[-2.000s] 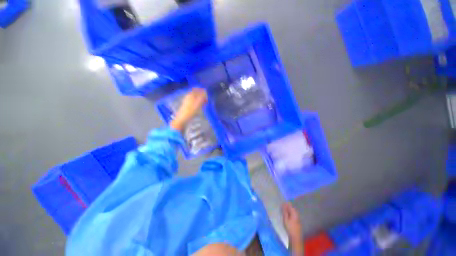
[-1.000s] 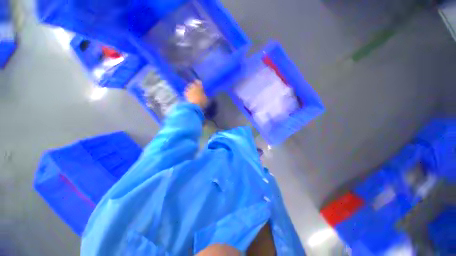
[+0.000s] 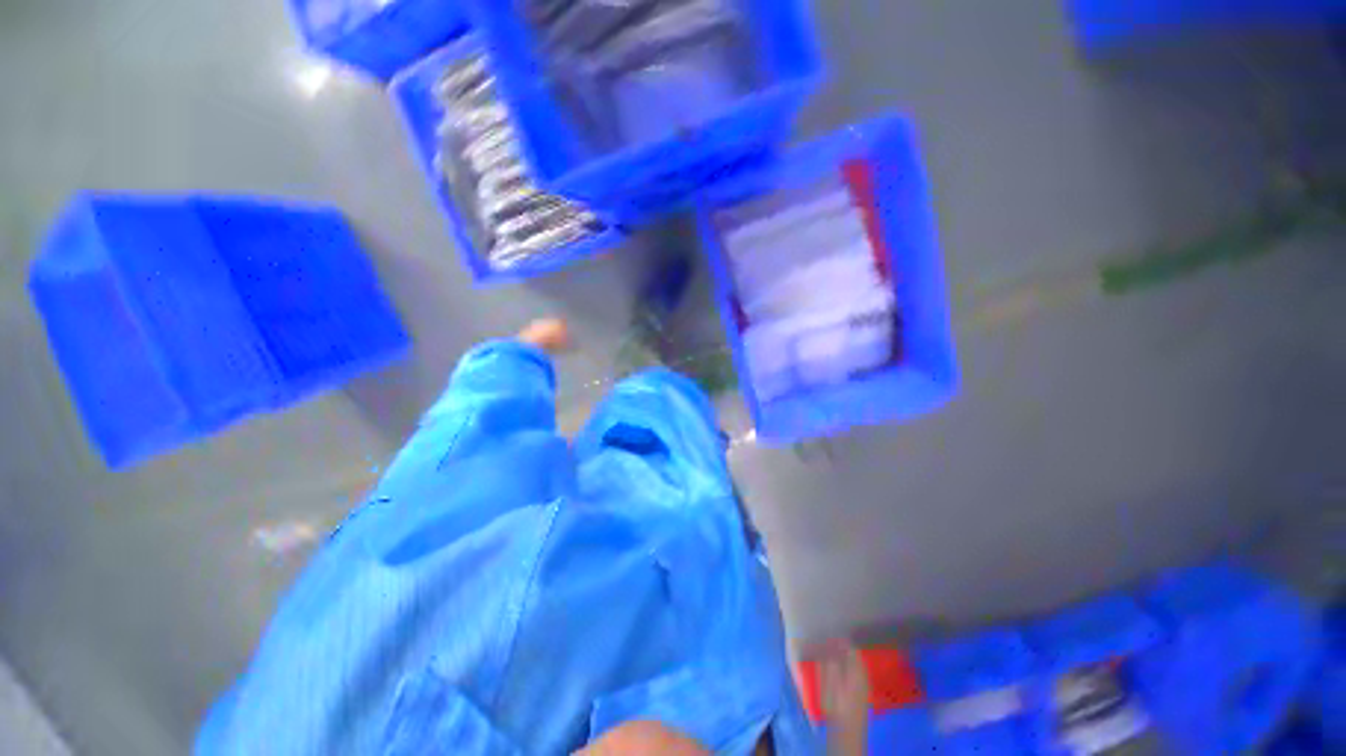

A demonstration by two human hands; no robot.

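My left hand is small and blurred at the end of its blue sleeve, over the grey floor just below the totes; its fingers cannot be made out. My right hand is blurred at the bottom edge, in front of a red bin. A blue tote with rows of silvery packs lies ahead of my left hand. A larger blue tote beside it holds silvery and pale packs and is cut off at the top. A third blue tote holds white packs or sheets and some red edges. Neither hand touches these totes.
Blue totes stand together on the floor at the left. More blue totes and the red bin line the lower right. Another blue tote is at the upper right. A green floor strip lies at the right.
The view has shifted. My left hand has moved from beside the large tote back towards my body. My right hand, out of view one second ago, shows again at the bottom.
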